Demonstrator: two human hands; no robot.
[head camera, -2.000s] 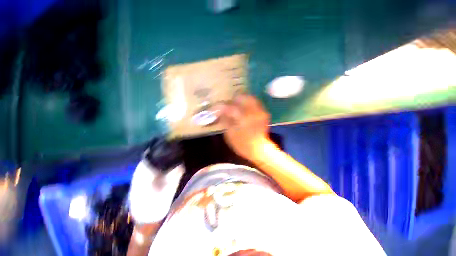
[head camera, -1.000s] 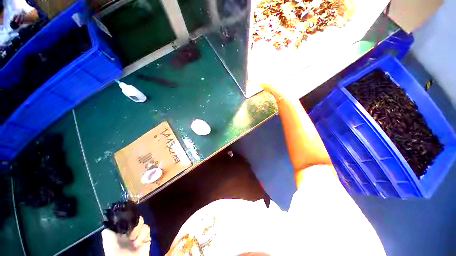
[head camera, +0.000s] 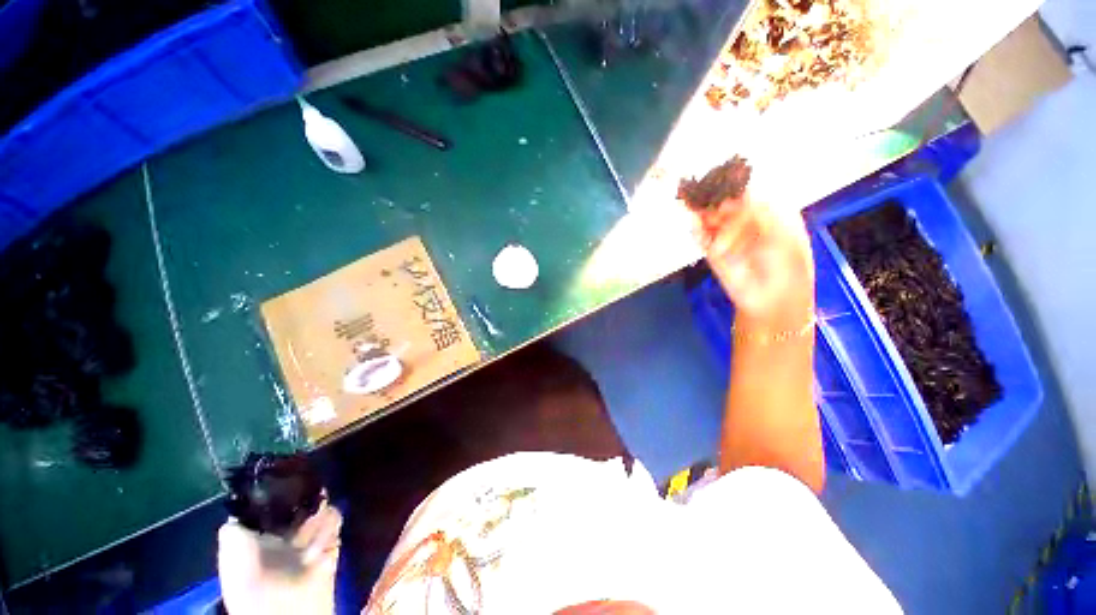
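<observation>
My left hand (head camera: 283, 555), in a white glove, holds a dark ruffled flower head (head camera: 274, 490) at the bench's front edge, lower left. My right hand (head camera: 757, 258), bare, is raised at the right and pinches a small dark brown petal piece (head camera: 716, 183) in its fingertips, in front of the brightly lit surface. A tan cardboard sheet (head camera: 421, 306) with handwriting lies on the green bench between the hands. A white glue dish (head camera: 373, 375) rests on it. A small white round object (head camera: 516, 267) lies right of the cardboard.
A white squeeze bottle (head camera: 332, 139) lies farther back. Dark ruffled clusters (head camera: 60, 324) cover the bench's left part. A blue crate (head camera: 144, 108) stands back left. Stacked blue crates (head camera: 1016, 402) with dark thin pieces stand at right. An orange-brown pile (head camera: 799, 48) lies top right.
My right hand has come back from the bright surface, now with a petal piece in its fingertips. My left hand still holds the flower head. The camera view has shifted.
</observation>
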